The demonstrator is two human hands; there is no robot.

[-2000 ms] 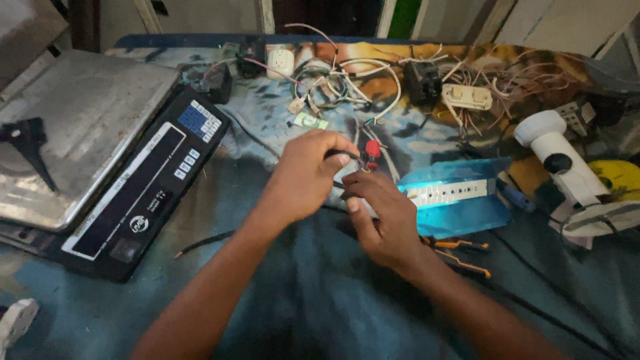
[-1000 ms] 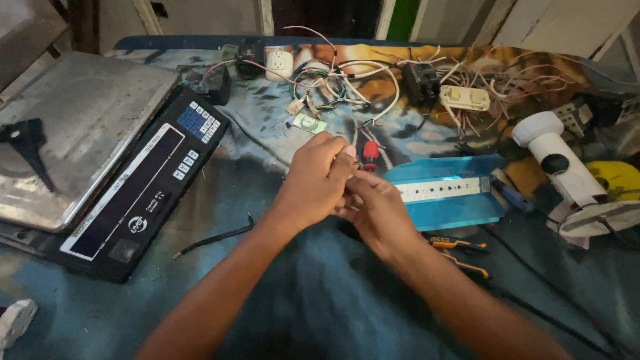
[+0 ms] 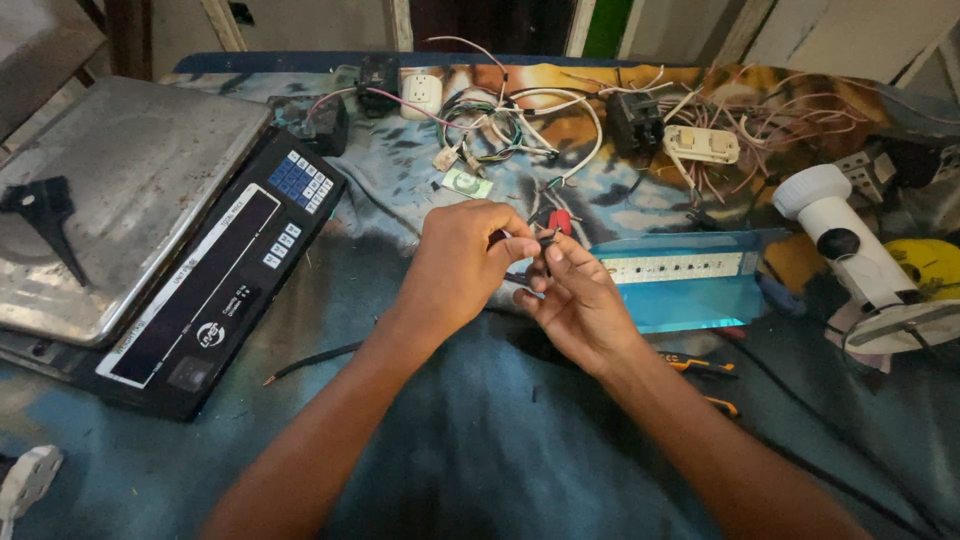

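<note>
My left hand (image 3: 471, 262) and my right hand (image 3: 581, 300) meet near the middle of the cloth-covered table. Between the fingertips of both is a thin black cable (image 3: 547, 241), partly hidden by the fingers. Just beyond them lies a small red piece (image 3: 559, 220) among loose wires. A black cable with a bare copper end (image 3: 311, 360) reaches out from under my left forearm. Right of my hands is a blue tray-like sheet (image 3: 679, 304) with a white perforated or LED-like strip (image 3: 675, 267). Orange-and-black tool handles (image 3: 697, 365) show beside my right forearm.
A digital scale (image 3: 225, 277) with a metal platform stands at left, a black plastic part (image 3: 52, 217) on it. Coiled wires (image 3: 484, 124), a white outlet (image 3: 421, 96) and a cream switch plate (image 3: 701, 144) lie along the back. A white lamp-like device (image 3: 855, 240) is at right.
My hands have shifted slightly, and the fingers of my right hand have turned and opened out more around the cable. The short black cable at left shows more of its length than in the second frame's earlier predecessor.
</note>
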